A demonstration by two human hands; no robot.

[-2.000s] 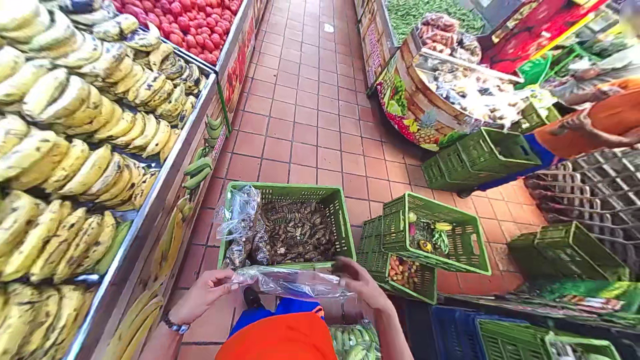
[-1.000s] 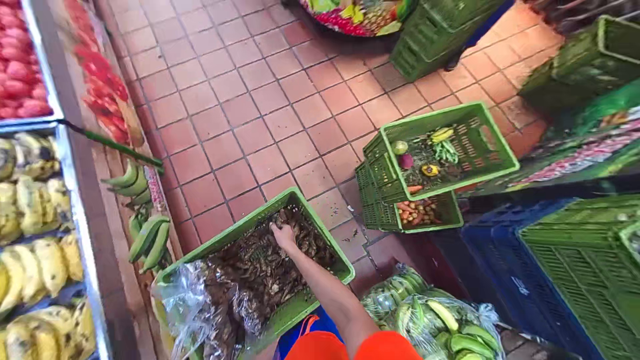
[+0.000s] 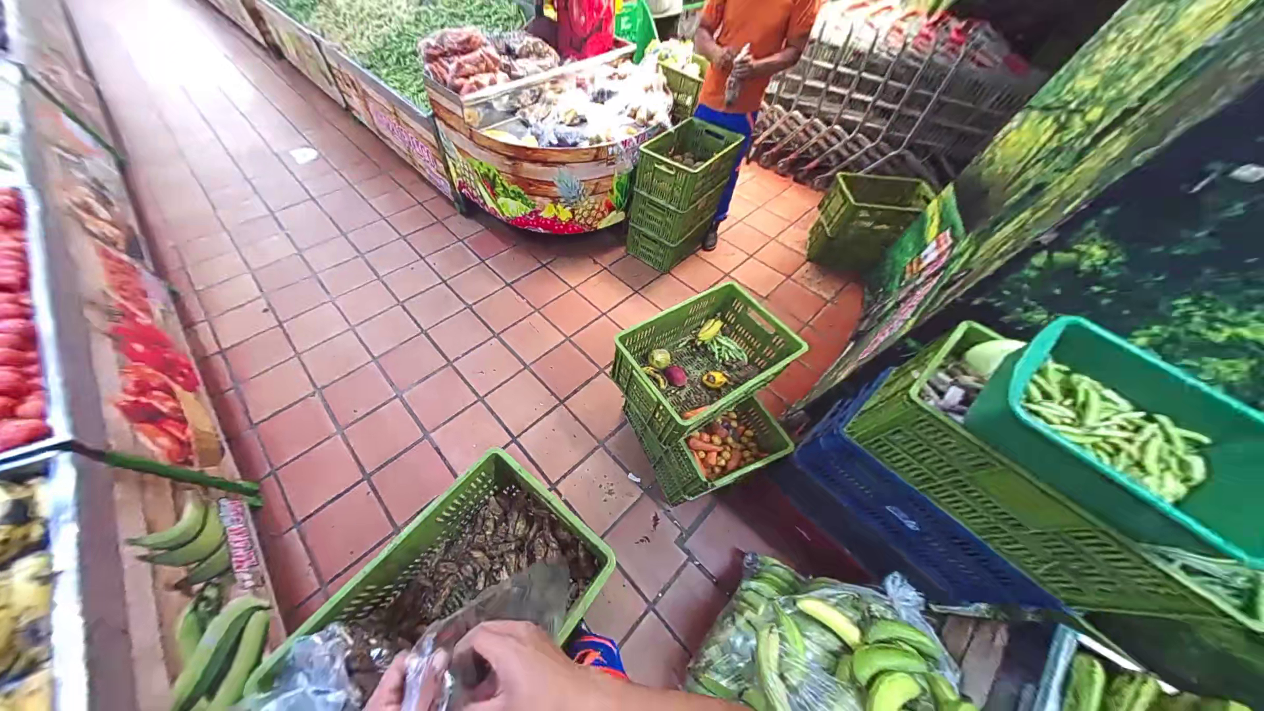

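Note:
At the bottom of the head view, my right hand (image 3: 513,664) is closed on a clear plastic bag (image 3: 528,595). My left hand (image 3: 390,683), mostly cut off by the lower edge, pinches the same bag close beside it. Beneath both hands stands a green plastic crate (image 3: 497,456) holding many small brown, dry-looking pieces of produce (image 3: 484,543). Filled clear bags (image 3: 311,671) lie in the crate's near left end. The bag between my hands hangs over the crate's contents and looks flat; whether anything is inside I cannot tell.
A bag of green plantains (image 3: 820,632) lies right of the crate. Stacked green crates (image 3: 716,296) hold mixed vegetables and carrots. Blue and green crates (image 3: 908,513) and a green tub (image 3: 1047,395) line the right. A person in orange (image 3: 755,59) stands beyond a produce stand (image 3: 538,178).
One second ago one hand reached into the crate's brown produce; now both hands are together on a clear bag above it. The view has swung up toward the aisle.

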